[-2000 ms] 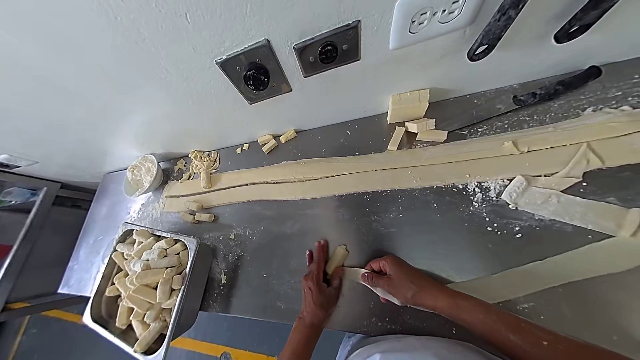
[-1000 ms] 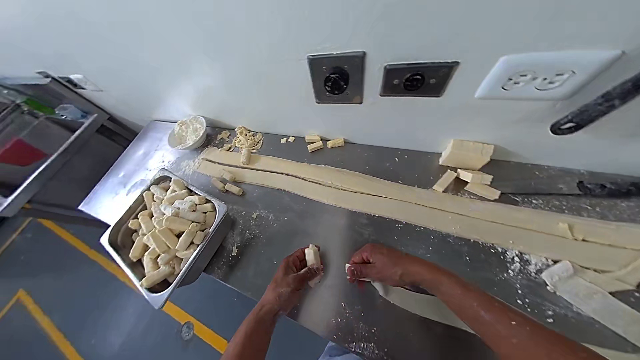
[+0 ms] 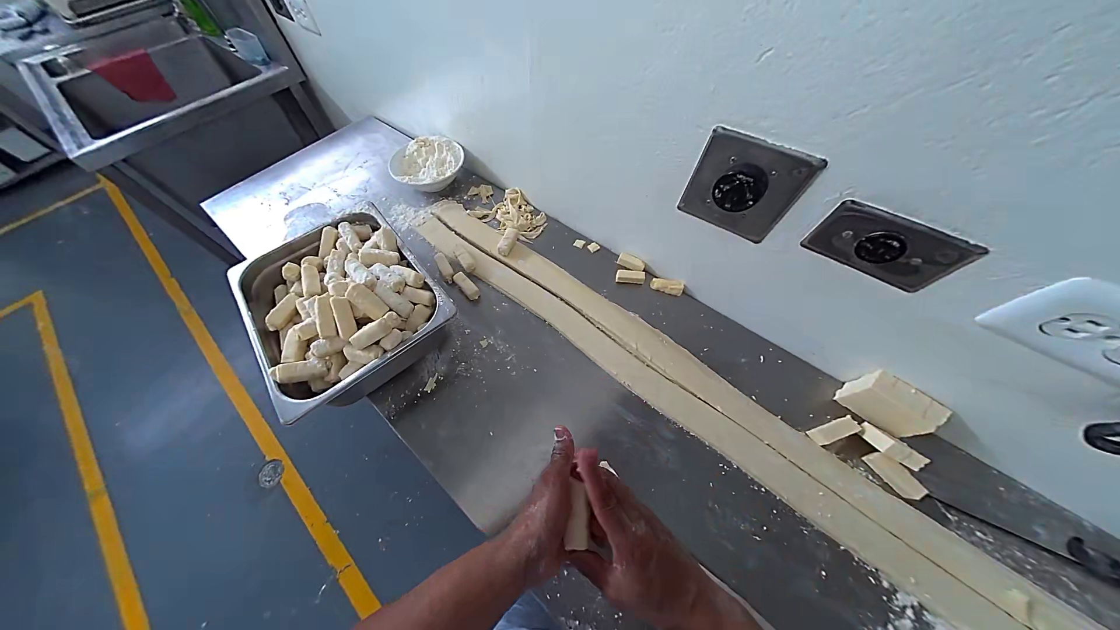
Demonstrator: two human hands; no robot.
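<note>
My left hand [image 3: 544,516] and my right hand [image 3: 634,542] press together around a dough-wrapped stick [image 3: 578,516], near the front edge of the steel table. Part of the stick is hidden by my fingers. Long flat dough strips [image 3: 630,350] lie side by side across the table beyond my hands. To the left, a deep steel pan [image 3: 442,308] holds a heap of wrapped sticks [image 3: 350,302], some dusted with flour. Several more short sticks [image 3: 466,285] lie beside and on the strips' far end.
A white bowl of flour [image 3: 427,164] stands at the far left corner, beside dough scraps [image 3: 518,214]. Small cheese-like pieces [image 3: 630,276] lie along the wall. A pale block [image 3: 892,402] with cut sticks [image 3: 894,474] sits at the right. A steel sink [image 3: 162,83] stands beyond the table.
My hands have come together around the stick; a second ago they were apart, the left holding it and the right at the end of a dough strip. The view has swung left.
</note>
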